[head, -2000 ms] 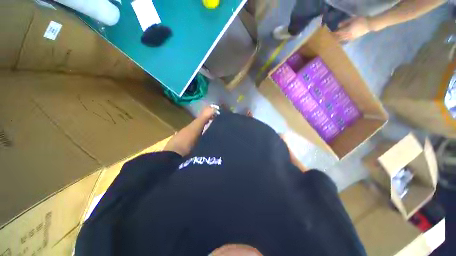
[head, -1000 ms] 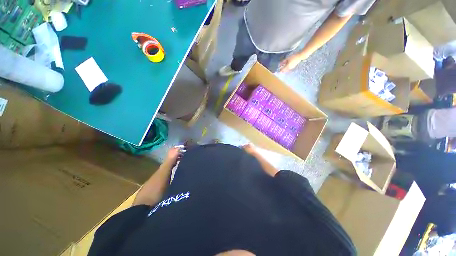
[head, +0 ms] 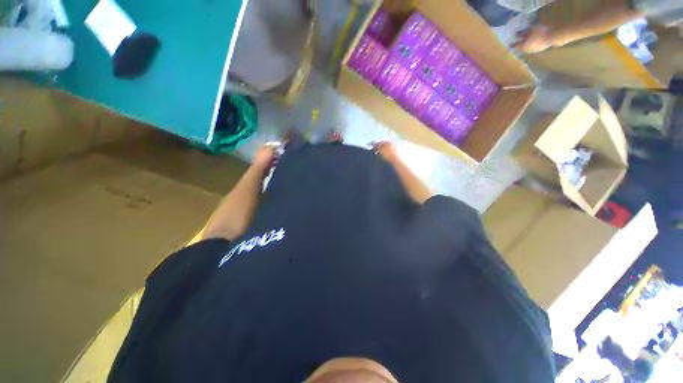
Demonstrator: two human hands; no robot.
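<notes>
My left hand (head: 268, 155) is small and blurred at the left of my dark shirt, with something white at the fingertips. My right hand (head: 383, 147) is partly hidden at the right edge of the shirt. I cannot tell whether either hand holds anything. An open carton (head: 509, 123) stands on the floor ahead and to the right of my hands, touching neither. Purple retail boxes (head: 430, 71) lie in rows inside it.
A green-topped table (head: 176, 82) is ahead left, with a green-lined bin (head: 243, 123) by its corner. A large carton (head: 67, 217) fills the left. A smaller open carton (head: 610, 172) and another carton (head: 547, 224) stand right. Another person's forearm (head: 592, 28) reaches in at upper right.
The view has shifted, so the table and the purple boxes' carton sit higher in the picture. My right hand shows more than two seconds ago. The other person is now mostly out of view.
</notes>
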